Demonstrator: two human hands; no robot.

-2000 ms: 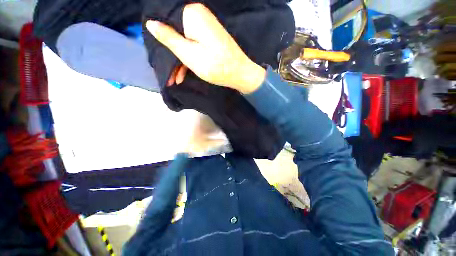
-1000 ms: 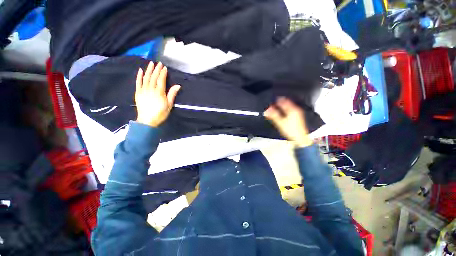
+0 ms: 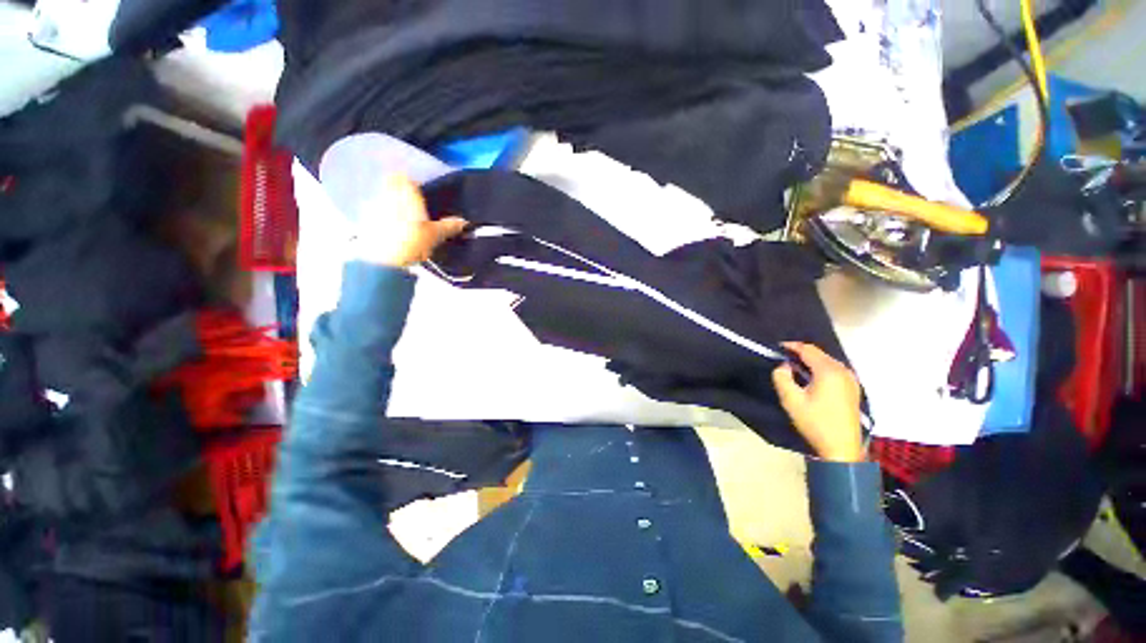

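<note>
A black garment piece (image 3: 603, 283) with narrow white piping (image 3: 654, 297) lies slantwise over the white-covered pressing table (image 3: 440, 364). My left hand (image 3: 409, 226) is at its left end, thumb against the cloth edge, partly washed out by glare; it seems to hold that edge. My right hand (image 3: 819, 392) pinches the right end at the piping, near the table's front edge. The rounded end of the grey-blue sleeve board (image 3: 365, 170) shows beside my left hand; the rest of the board is hidden.
A large black garment pile (image 3: 553, 63) lies behind. The steam iron (image 3: 911, 214), orange-handled, stands on its metal rest at the right. Dark scissors (image 3: 978, 352) lie by a blue board (image 3: 1015, 339). Red crates (image 3: 264, 189) stand at both sides. A black, white-lined piece (image 3: 440, 452) hangs at the near edge.
The garment piece, flat over the board a second ago, now lies slantwise with the board's end uncovered. My left hand moved from atop it to its left end; my right hand moved nearer my body.
</note>
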